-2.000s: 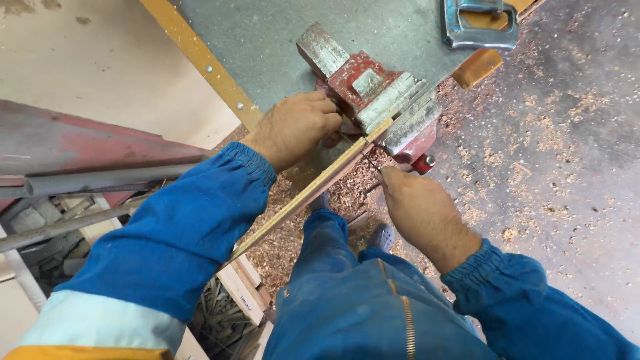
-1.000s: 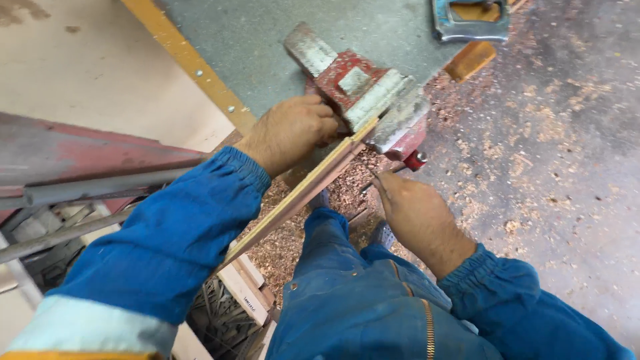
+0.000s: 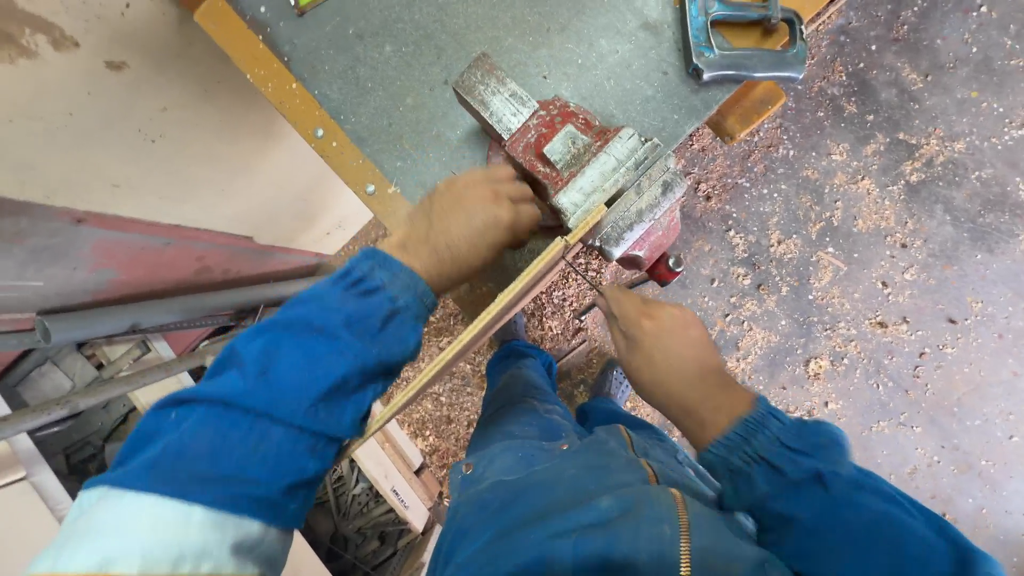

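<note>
A long, thin wooden strip (image 3: 472, 332) is clamped at its upper end in the jaws of a worn red bench vise (image 3: 564, 152) and slants down to the lower left. My left hand (image 3: 472, 224) is beside the vise, on the strip's far side, its fingers curled; what they hold or touch is hidden. My right hand (image 3: 668, 356) is closed on one end of a thin, dark tool or blade (image 3: 582, 270), whose other end meets the strip close to the jaws. A step or notch shows in the strip there.
The vise sits at the corner of a grey-topped workbench (image 3: 384, 72) with a wooden edge. A blue metal tool with a loop handle (image 3: 746, 42) lies at the upper right. Grey pipes (image 3: 176, 308) and wood offcuts (image 3: 392, 480) are at the lower left. Shavings litter the floor (image 3: 864, 320).
Both hands stay near the vise, with the strip still clamped. The thin tool shows more plainly now than one second ago. Little else has plainly changed.
</note>
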